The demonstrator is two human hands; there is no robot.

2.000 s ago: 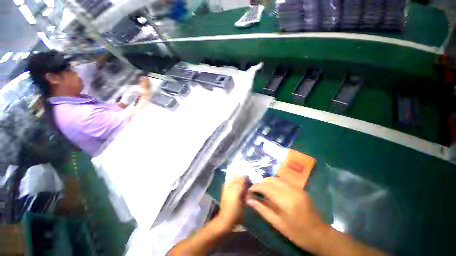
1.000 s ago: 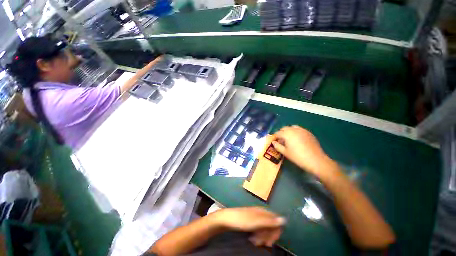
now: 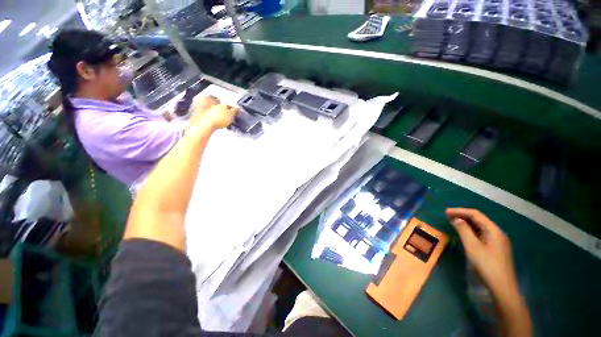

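Note:
My left hand (image 3: 216,113) is stretched to the far left, its fingertips at the nearest dark housing (image 3: 245,121) on the white sheet; whether they grip it is unclear. More dark housings (image 3: 319,104) lie beside it. The orange jig (image 3: 407,271) lies on the green bench, its dark cutout near the far end, with no housing on it. The glossy die-cut adhesive sheet (image 3: 369,220) lies left of the jig. My right hand (image 3: 486,247) is over the bench, right of the jig, fingers curled and slightly apart, with nothing visible in it.
The white interleaf sheets (image 3: 263,191) form a layered stack at left. A person in a purple shirt (image 3: 122,135) is beyond it. Behind the pale rail (image 3: 501,197), spaced housings (image 3: 478,145) lie on the green conveyor. Stacked packed parts (image 3: 494,39) stand on the upper shelf.
My left hand has moved from the bench's front edge out to the housings. My right hand has lifted off the jig's cutout and moved right, uncovering it. The view has shifted.

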